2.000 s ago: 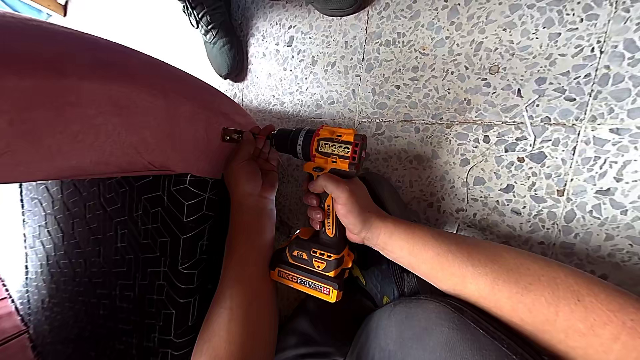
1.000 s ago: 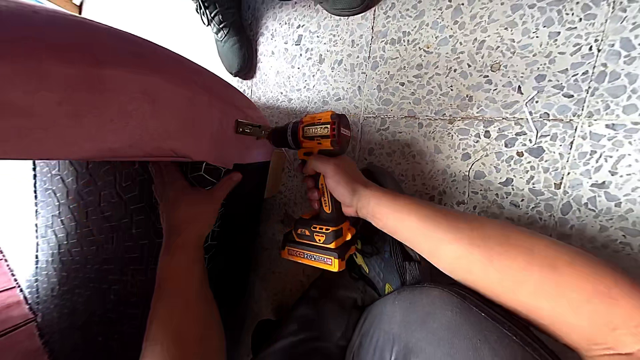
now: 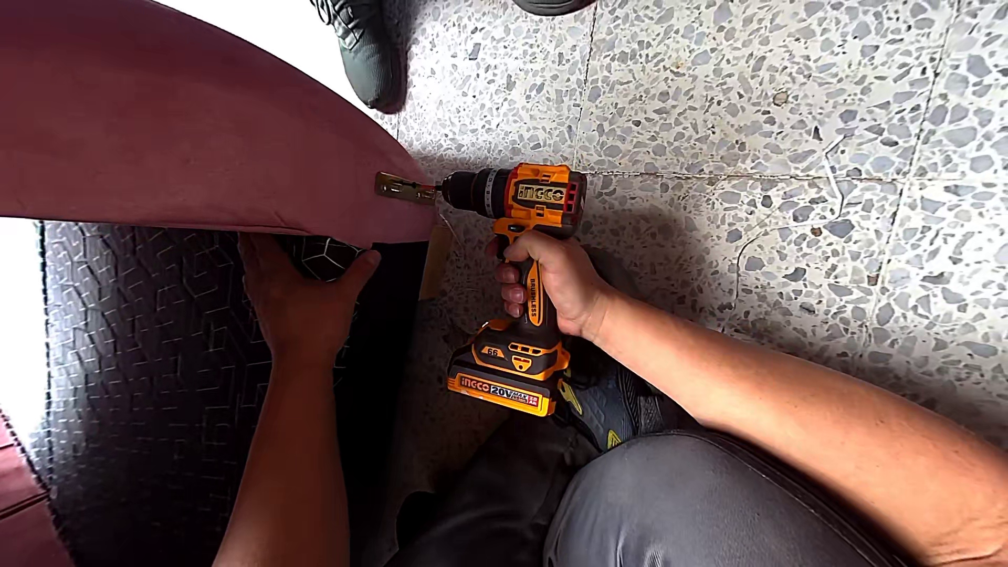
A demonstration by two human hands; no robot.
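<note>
My right hand [image 3: 543,279] is closed around the handle of an orange and black INGCO cordless drill [image 3: 543,193], its chuck facing left. The drill's tip meets a small brass-coloured metal bracket [image 3: 403,189] lying against the end of a dusky pink upholstered piece [image 3: 205,134]. My left hand [image 3: 303,291] rests with thumb and fingers spread on the black patterned upholstery [image 3: 157,331], just under the pink edge. Some fingertips of that hand are hidden at the edge. Whether the bit sits in a screw is too small to tell.
A person's dark shoe [image 3: 368,67] stands on the terrazzo floor [image 3: 709,102] beyond the pink piece, with part of another shoe [image 3: 551,5] at the top edge. My own shoe [image 3: 606,402] and bent knee [image 3: 677,496] are below the drill. A thin pale strand [image 3: 835,177] lies on the floor.
Two seconds ago my left hand was at the bracket by the drill's tip; it has since moved down onto the black upholstery. My right hand has kept hold of the drill.
</note>
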